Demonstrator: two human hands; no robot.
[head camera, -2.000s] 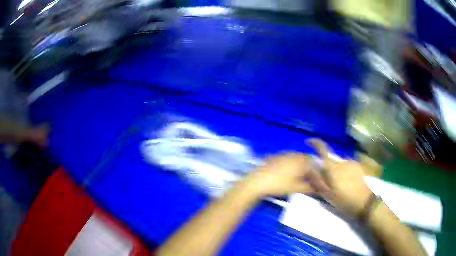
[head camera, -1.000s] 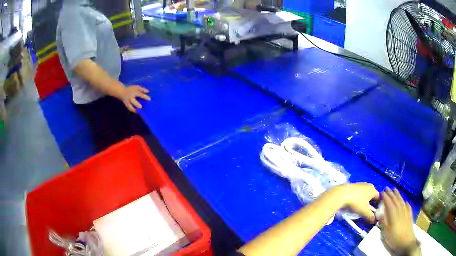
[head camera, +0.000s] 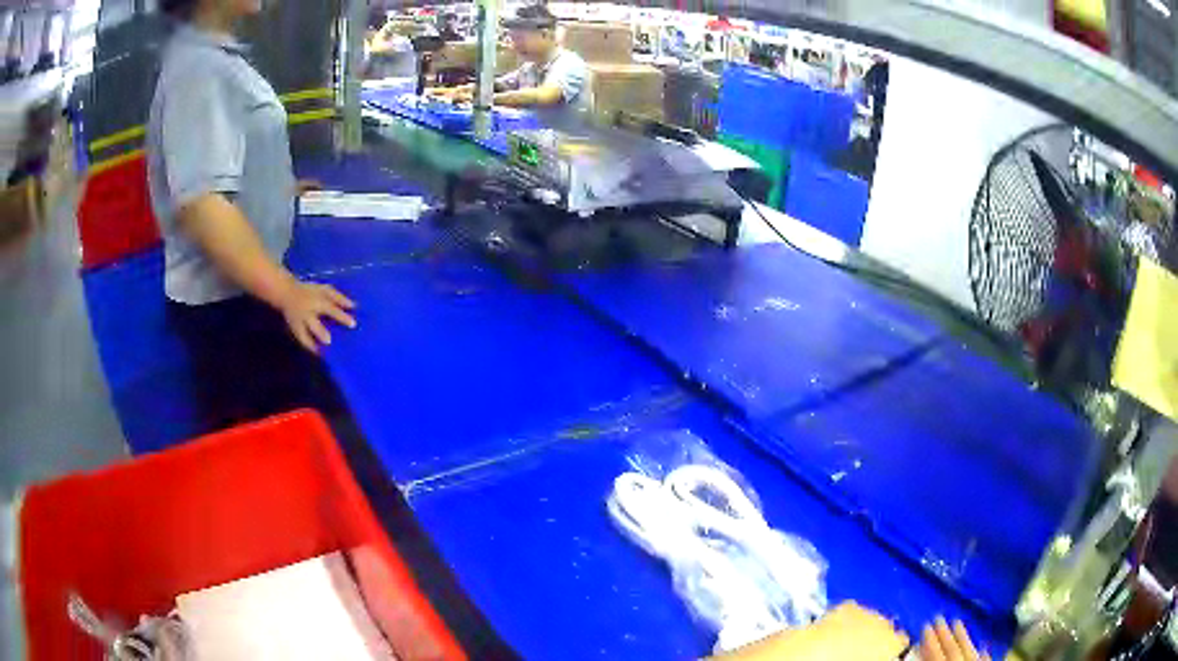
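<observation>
A coiled white power cord (head camera: 726, 536) in a clear plastic bag (head camera: 678, 452) lies on the blue bench sheeting (head camera: 530, 517) in front of me. My left hand (head camera: 853, 635) is at the bottom edge, just right of the cord's near end, and is cut off by the frame. My right hand (head camera: 950, 642) is beside it; only some fingers show. What the hands hold, if anything, is out of the picture.
A red tote (head camera: 194, 497) at the lower left holds white bars (head camera: 278, 613) and cords (head camera: 149, 638). A person in a grey shirt (head camera: 222, 168) stands beyond it, one hand at the bench edge. A machine on a black stand (head camera: 607, 168) and a fan (head camera: 1033, 233) are farther back.
The view has tilted up, so the hands, bagged cord and red tote sit lower in the picture. The white bar near my hands has gone out of view. The cord still lies on the sheeting.
</observation>
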